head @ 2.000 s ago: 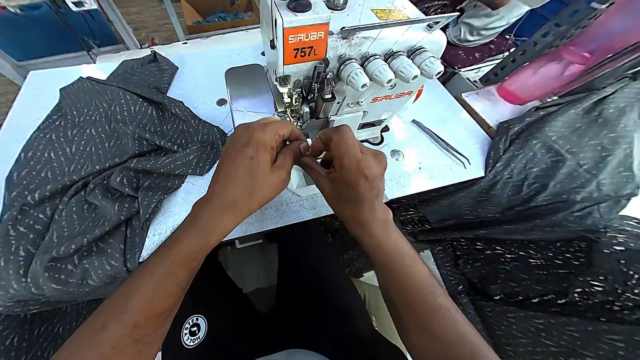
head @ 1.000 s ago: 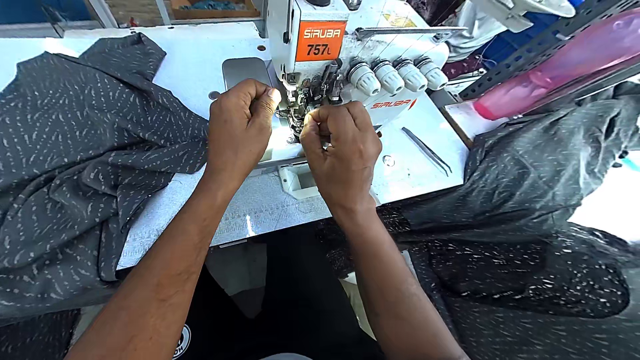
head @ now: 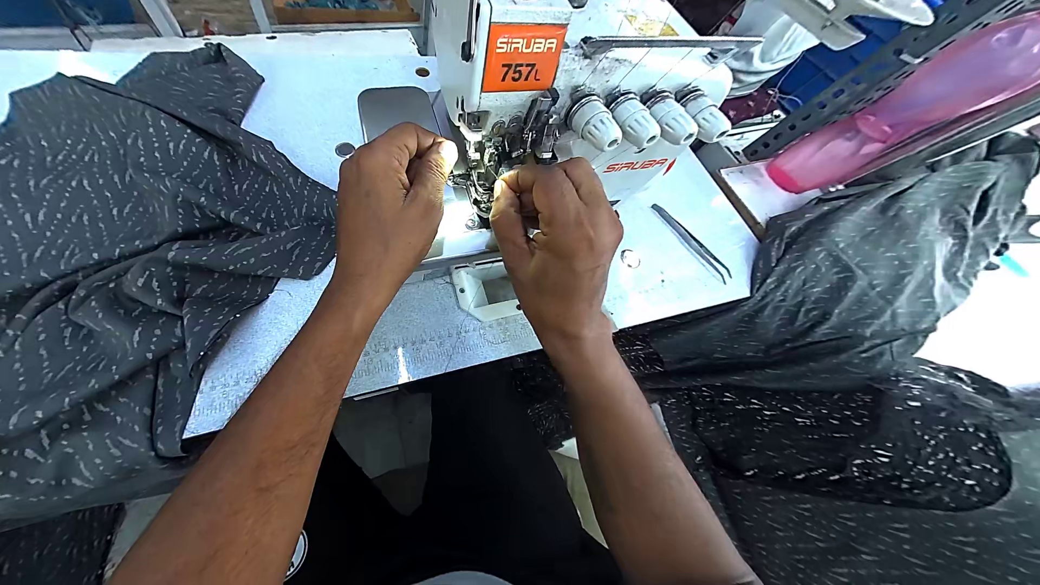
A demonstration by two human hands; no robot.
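Note:
A Siruba overlock sewing machine stands on a white table, with its looper and needle area lit and exposed. My left hand is at the left of that area, thumb and forefinger pinched together. My right hand is just in front and to the right of it, its thumb and forefinger also pinched. A thread between the fingers is too fine to make out. Thread runs down to several white tension dials. Metal tweezers lie on the table to the right of my right hand.
Dark patterned fabric covers the table's left side. More dark fabric hangs at the right beside a perforated metal rail and a pink plastic-wrapped item. A white-framed opening is at the table's front, below my hands.
My hands were together in front of the machine two seconds ago; they have since moved apart, left hand up and to the left. Little differs from one second ago.

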